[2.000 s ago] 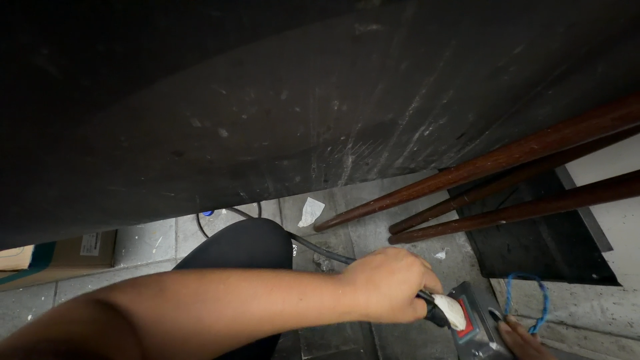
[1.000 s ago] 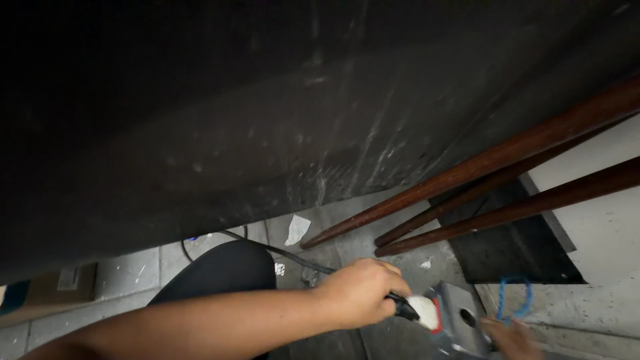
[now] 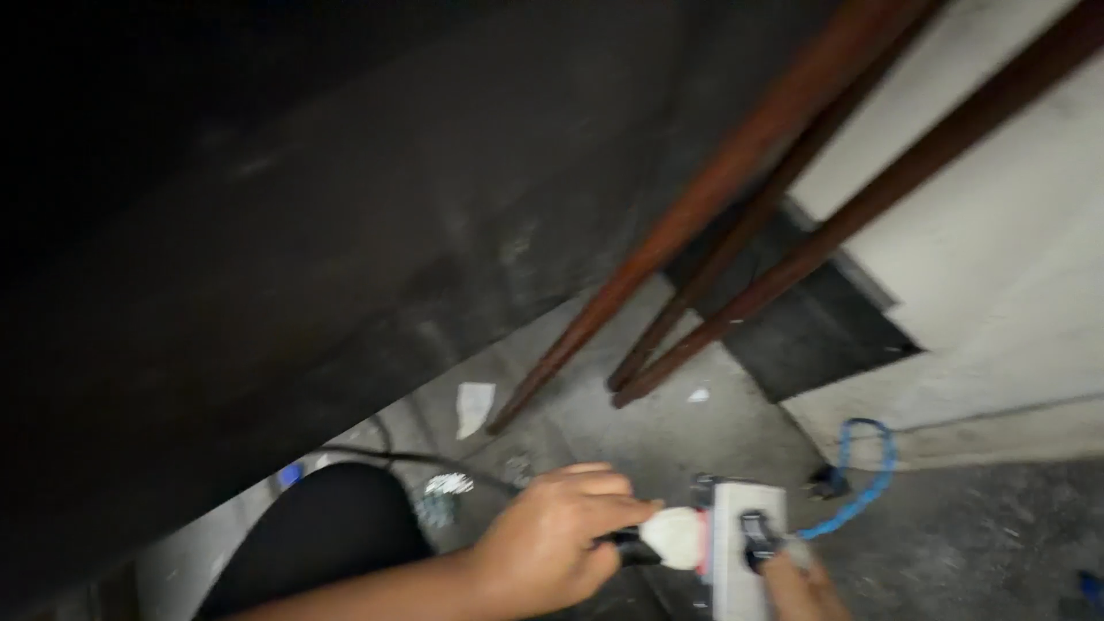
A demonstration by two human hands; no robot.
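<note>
Low in the view, my left hand grips the black rear part of a plug with a white body. The plug's front meets the reddish face of a grey socket box. At the box's right side, my right hand has its fingers on a black plug or fitting set against the pale face. A blue coiled cord runs from near these fingers to a black plug end on the floor. A black cable runs from the left toward my left hand. Motion blurs the box and fingers.
A large dark panel fills the upper left. Several reddish-brown poles slant down to the floor. A black plate stands by the pale wall. A scrap of white paper lies near the pole ends. My dark-clad knee is at lower left.
The view has turned and shifted right. My left hand keeps its hold on the plug at the box. My right hand is now at the black fitting on the box's pale face.
</note>
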